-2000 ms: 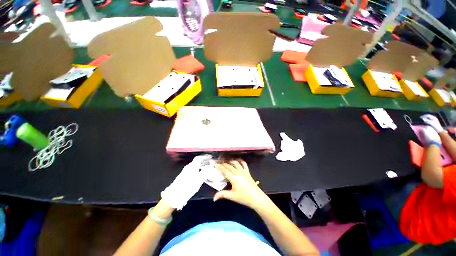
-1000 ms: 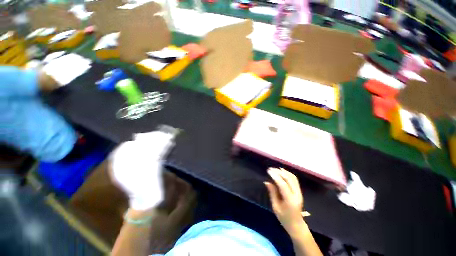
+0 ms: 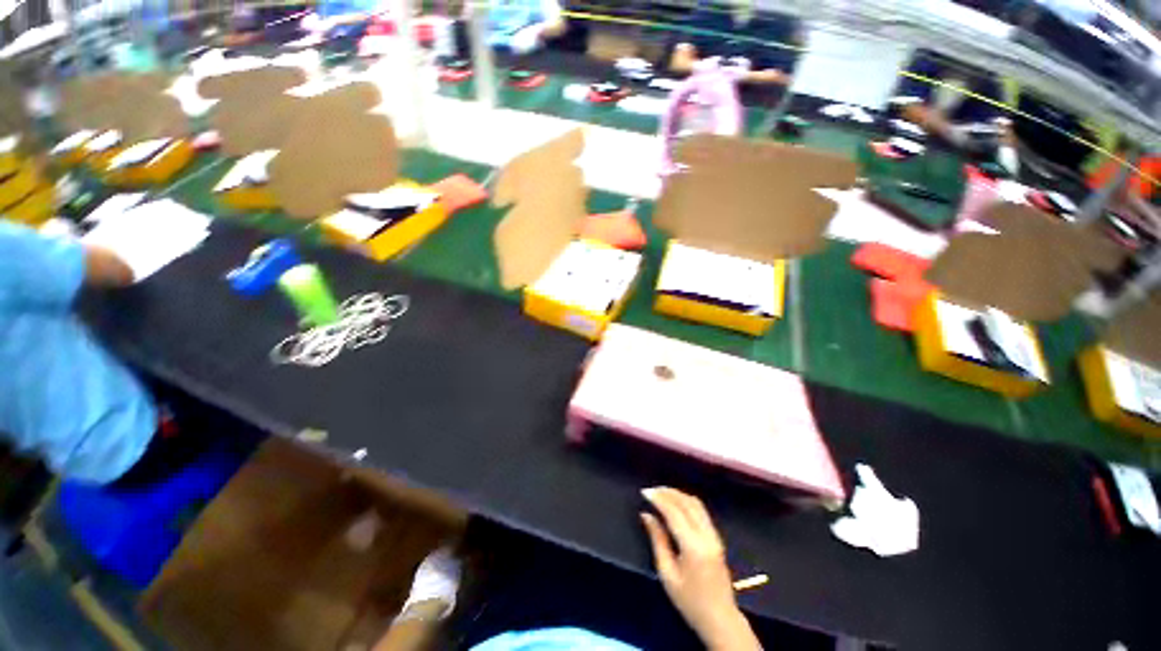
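Observation:
The pink-edged pad [image 3: 700, 410] lies on the black mat in front of me, with a small dark mark on its pale top. My bare right hand [image 3: 688, 547] rests at the mat's front edge, just below the pad and not touching it, open and empty. My white-gloved left hand [image 3: 436, 582] is low, below the bench edge, beside a large brown carton [image 3: 280, 560]. It is small and blurred, so its fingers and any contents cannot be told. A crumpled white bundle [image 3: 879, 514] lies right of the pad. A short yellow stick [image 3: 751, 581] lies near my right hand.
Open yellow boxes [image 3: 719, 309] with brown lids stand on the green belt [image 3: 834, 333] beyond the mat. Pale loops [image 3: 341, 331] and a green-and-blue roll [image 3: 308, 293] lie at left. A blue-sleeved person [image 3: 64, 356] is at far left, by white sheets.
The view has swung left. The left hand has left the pad's front edge, moved left and dropped below the bench, and the pale item it held no longer shows. The right hand stays near the pad.

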